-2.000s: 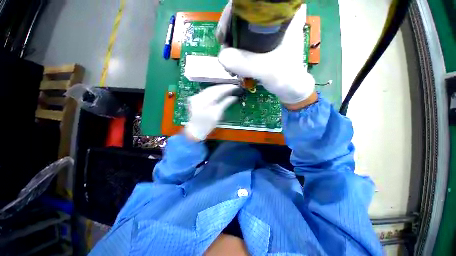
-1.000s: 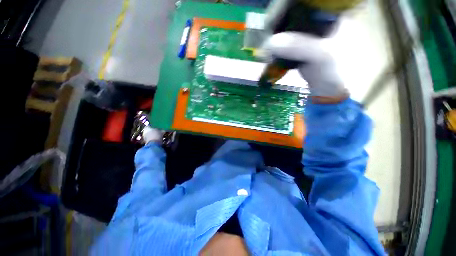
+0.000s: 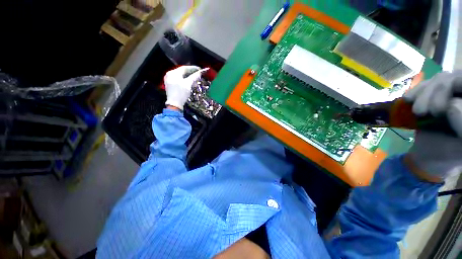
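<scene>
The green circuit board (image 3: 304, 106) lies on the orange-brown fixture (image 3: 304, 145). It carries a long white heatsink (image 3: 321, 76) and a grey finned heatsink (image 3: 377, 48) with a yellow strip at its near edge. My right hand (image 3: 438, 119), in a white glove, grips the electric screwdriver (image 3: 395, 114); its dark tip is over the board beside the long heatsink's right part. My left hand (image 3: 180, 86), gloved in white, is over the bin beside a heap of silver screws (image 3: 203, 100), thumb and finger near each other. Whether it holds a screw I cannot tell.
The black parts bin (image 3: 132, 103) is at the left, with a red item and crumpled clear plastic by it. A blue and white marker (image 3: 275, 21) lies on the green mat (image 3: 238, 66) at the fixture's far left corner. Wooden pallets and a blue rack stand farther left.
The view has turned, tilting the board and bin. My left hand went from the board to the screws, then rose slightly off them. My right hand has moved right with the screwdriver, now held lower.
</scene>
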